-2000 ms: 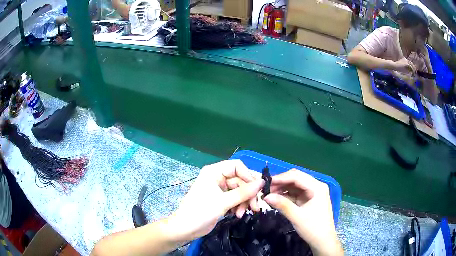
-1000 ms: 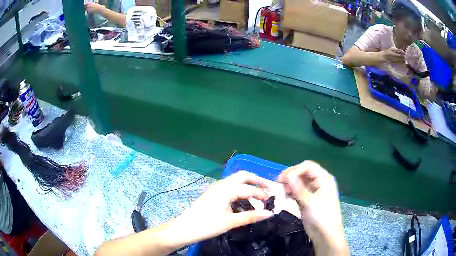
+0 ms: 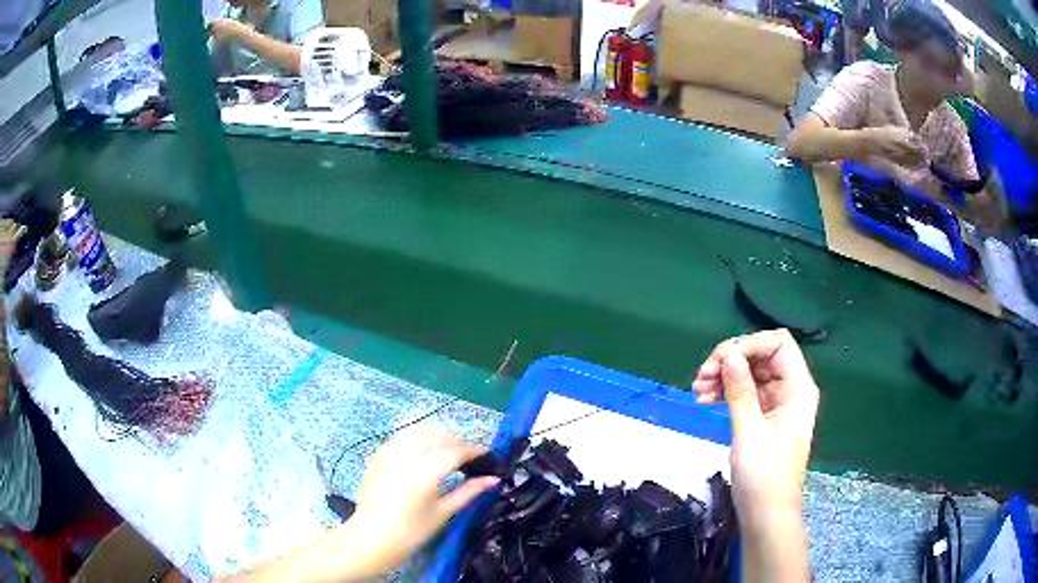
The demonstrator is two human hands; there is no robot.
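Observation:
Small black parts lie heaped in the blue tray, over a white sheet. My left hand is at the tray's left rim, blurred, with a small black part between thumb and fingers. My right hand is raised over the tray's right side, thumb and fingertips together, with nothing visible between them. A thin black wire runs behind my left hand. A dark piece shows at my left forearm, mostly hidden.
The green belt carries black curved units. On the left bench are a wire bundle, a black pouch-like piece and a spray can. A corded black tool lies right. A person sits across.
My hands have moved apart, the left to the tray's left rim and the right up and outward. The white sheet and the black heap are more exposed. The curved units have shifted slightly right.

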